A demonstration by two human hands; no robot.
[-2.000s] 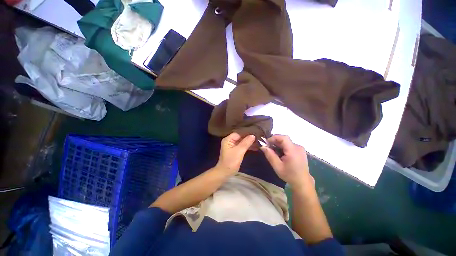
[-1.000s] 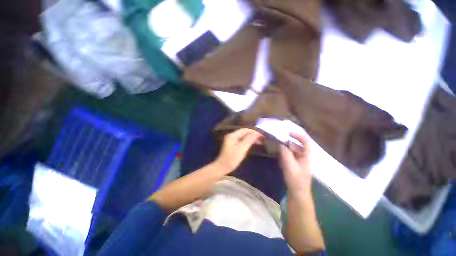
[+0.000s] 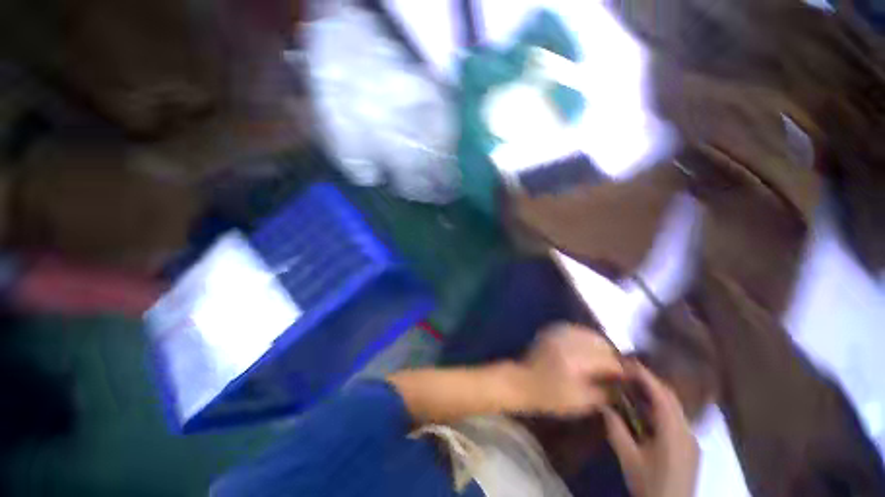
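The view is strongly blurred. A brown garment (image 3: 747,223) lies across the white table and hangs over its edge near my hands. My left hand (image 3: 573,371) is curled, with brown cloth at its fingers and below it. My right hand (image 3: 660,432) is close beside it at the lower right, thumb and fingers bent around a small dark thing with a yellowish glint. I cannot tell what that is. The fingertips of both hands nearly meet.
A blue crate (image 3: 340,291) with a white sheet or bag (image 3: 228,325) on it stands at lower left. Pale plastic bags (image 3: 383,107), green-and-cream cloth (image 3: 475,126) and a black phone (image 3: 561,175) are farther up. More brown cloth is at upper right.
The view has swung left, so the crate, table and hands appear farther right. My hands have come closer together than one second ago.
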